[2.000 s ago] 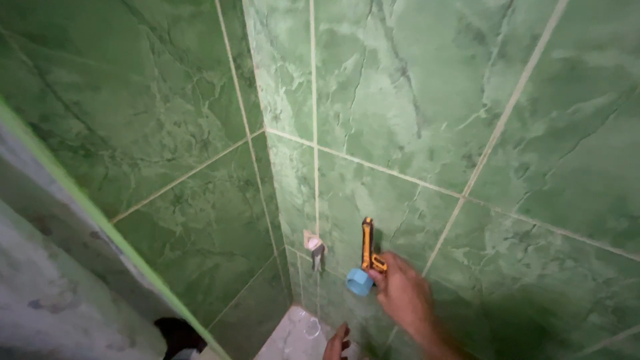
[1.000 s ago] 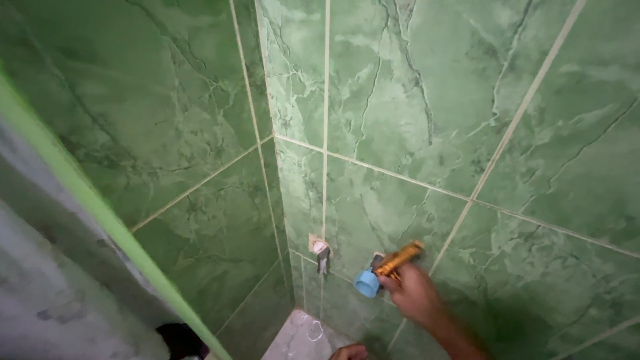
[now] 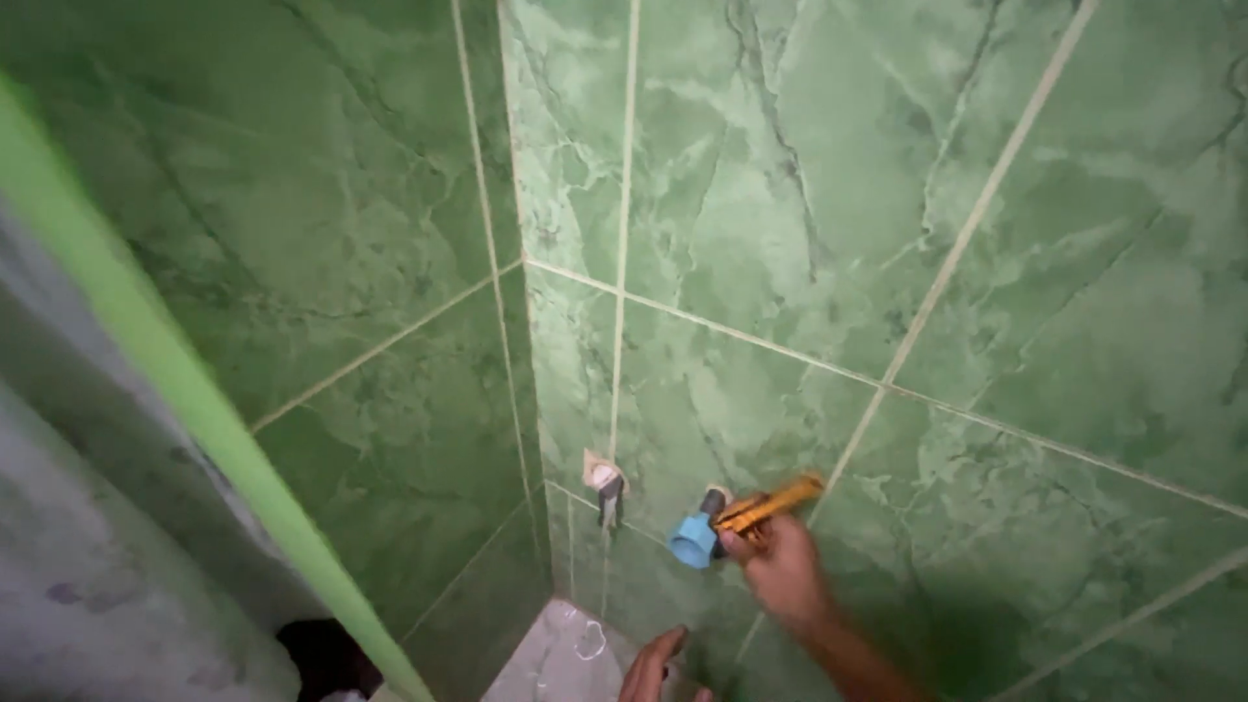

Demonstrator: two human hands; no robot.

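My right hand [image 3: 785, 570] is closed around an orange and black tool [image 3: 768, 505], perhaps a utility knife, that points up and to the right. Its lower end is at a light blue plastic fitting [image 3: 692, 541], joined to a dark pipe stub [image 3: 715, 501] that comes out of the green tiled wall. Low in the view, below the fitting, my left hand [image 3: 655, 668] is partly seen with its fingers raised; whether it holds anything is hidden.
Left of the fitting, a white and grey wall outlet [image 3: 605, 480] sticks out of a rough hole. A pale slab [image 3: 556, 648] lies in the corner below. A bright green edge [image 3: 210, 390] runs diagonally at the left, beside a greyish surface [image 3: 107, 575].
The orange tool stood upright above the blue fitting two seconds ago; it has since tilted over to the right in my right hand. My left hand's fingers, low a second ago, show higher now.
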